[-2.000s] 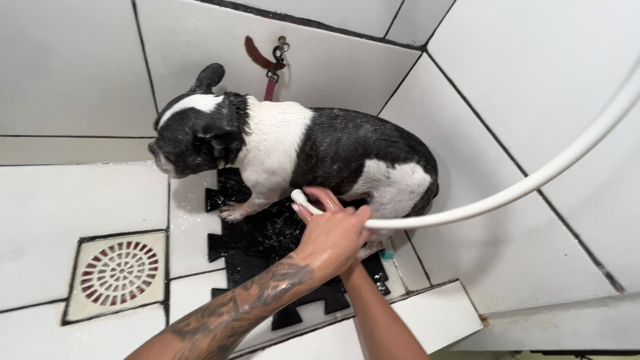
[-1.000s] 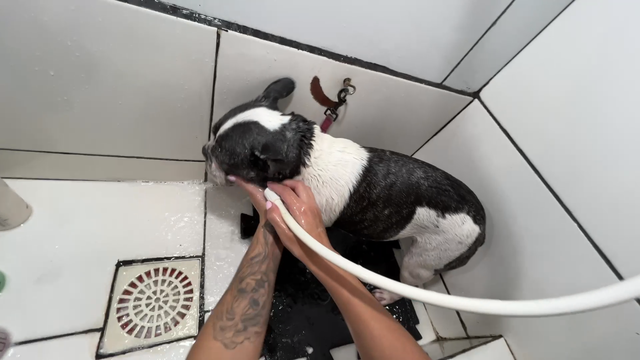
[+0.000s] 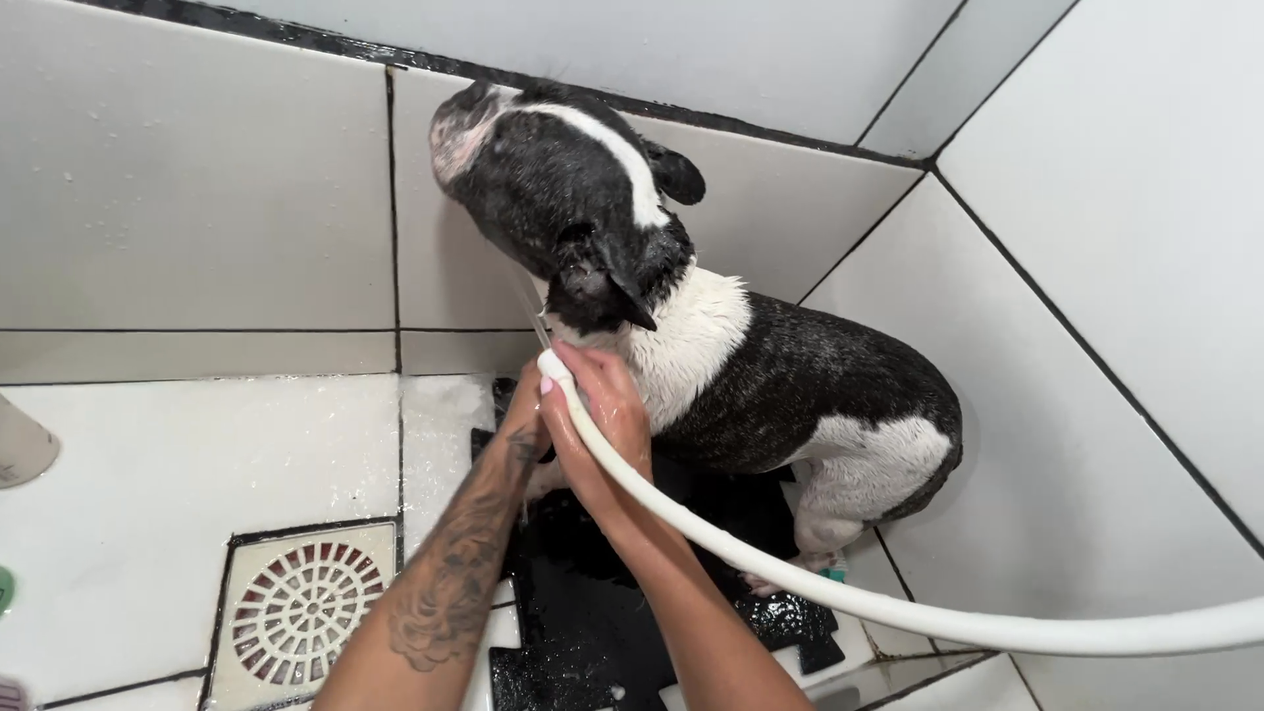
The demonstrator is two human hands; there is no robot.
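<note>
A wet black-and-white dog [image 3: 691, 336] stands on a black foam mat [image 3: 602, 602], its head raised and turned to the left. My right hand [image 3: 602, 415] is closed around the end of a white hose [image 3: 691, 523], just below the dog's neck. A thin stream of water leaves the hose toward the dog's throat. My left hand [image 3: 528, 405], on the tattooed arm, is against the dog's chest, beside the hose end; its fingers are mostly hidden behind my right hand.
White tiled walls [image 3: 1047, 425] meet in a corner behind the dog. A round floor drain [image 3: 311, 612] lies at the lower left. Part of a pale container [image 3: 22, 444] shows at the left edge, with a green object [image 3: 5, 590] below it.
The dog has lifted its head, which was lower and facing left. Both hands have moved from its belly to its chin, then to its neck and chest, with the hose.
</note>
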